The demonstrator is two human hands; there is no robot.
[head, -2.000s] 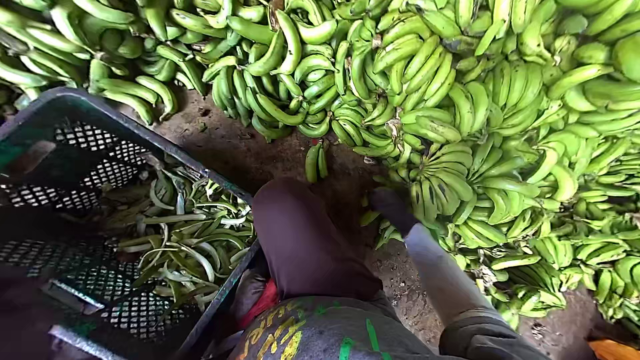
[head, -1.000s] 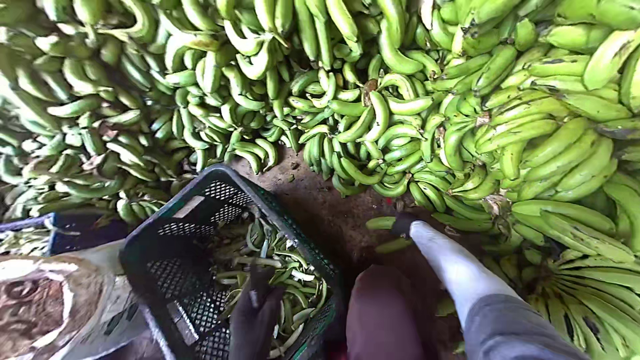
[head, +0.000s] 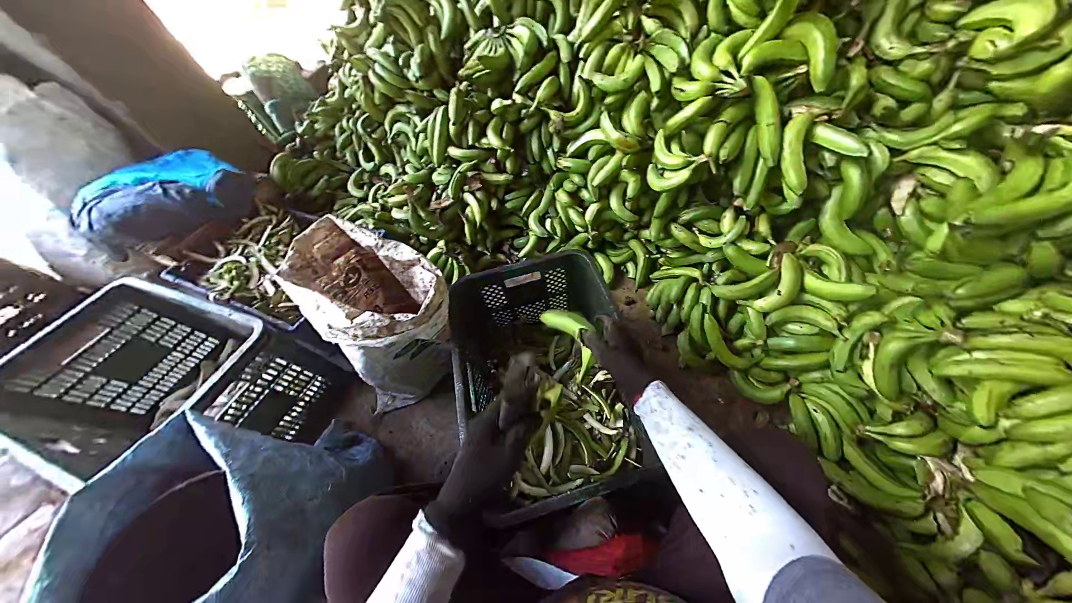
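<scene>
Between my knees stands a dark plastic crate (head: 557, 502), with green and pale peels (head: 578, 435) lying in it. Over the crate's right side, my dark-gloved right hand (head: 618, 347) grips a green banana (head: 565, 322) near one end; its other end points left. A thin green strip hangs just below that banana. My left hand (head: 502, 427), also in a dark glove, is over the crate's left side, lower than the right. Its fingers are partly hidden, and whether it holds anything cannot be made out.
Heaped green bananas (head: 519, 159) fill the back and right. Left of the crate stands a white woven sack (head: 394, 352); farther left are another plastic crate (head: 243, 322), loose peels (head: 251, 260) and a blue bundle (head: 159, 188). A blue-grey sack (head: 293, 494) lies near my left knee.
My right hand has come from the floor beside the heap to above the crate, with a green banana in it. The view has swung left and up.
</scene>
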